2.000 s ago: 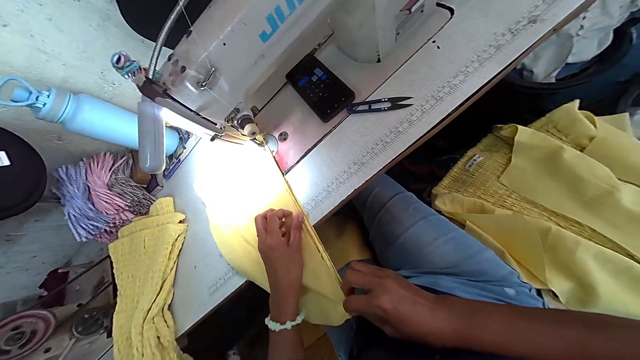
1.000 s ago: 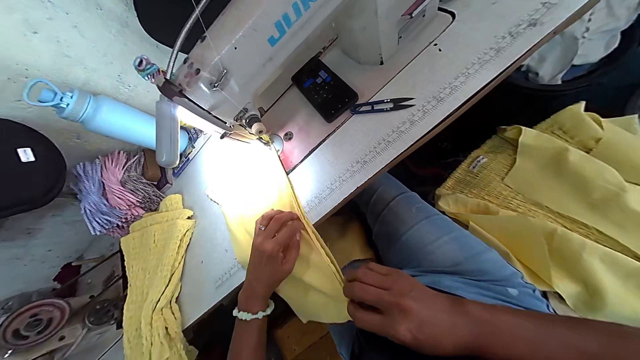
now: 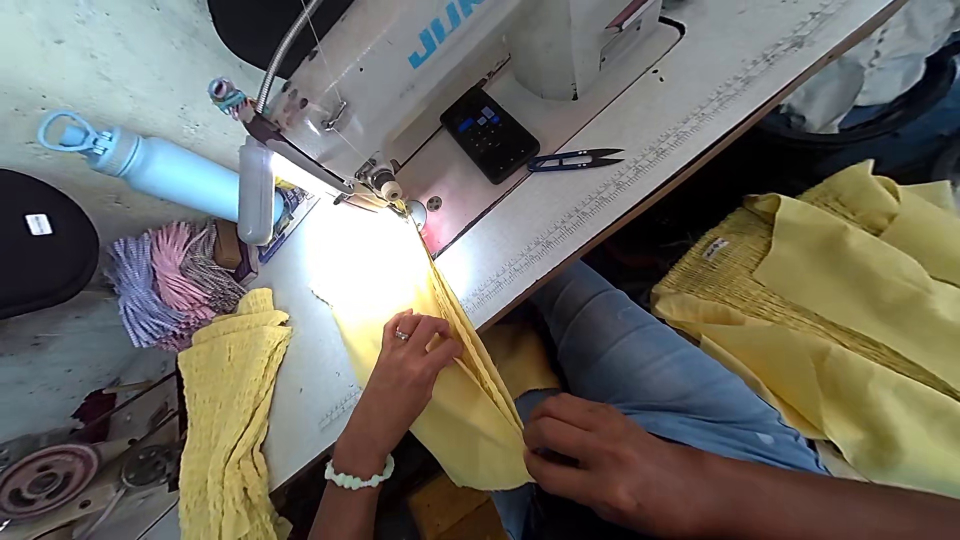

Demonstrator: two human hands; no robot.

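Observation:
A length of yellow fabric (image 3: 450, 420) runs from under the presser foot of a white Juki sewing machine (image 3: 420, 82) down over the table edge. My left hand (image 3: 409, 367), with a ring and a pale beaded bracelet, lies on the fabric, its thumb and fingers pinching the layers near the folded edge. Lower right, my right hand (image 3: 592, 457) grips the same edge near the fabric's lower end. Bright lamp light washes out the fabric near the needle, so the stitching there is hidden.
On the table lie a black phone (image 3: 490, 135) and blue-handled thread snips (image 3: 576, 160). Leftward are a blue bottle (image 3: 180, 176), bundled cords (image 3: 169, 281) and gathered yellow fabric (image 3: 229, 420). More yellow garment pieces (image 3: 840, 300) rest at the right, beyond my jeans-clad leg (image 3: 637, 352).
The view has shifted slightly. Both hands stay on the yellow fabric; my left fingers have shifted toward its folded edge.

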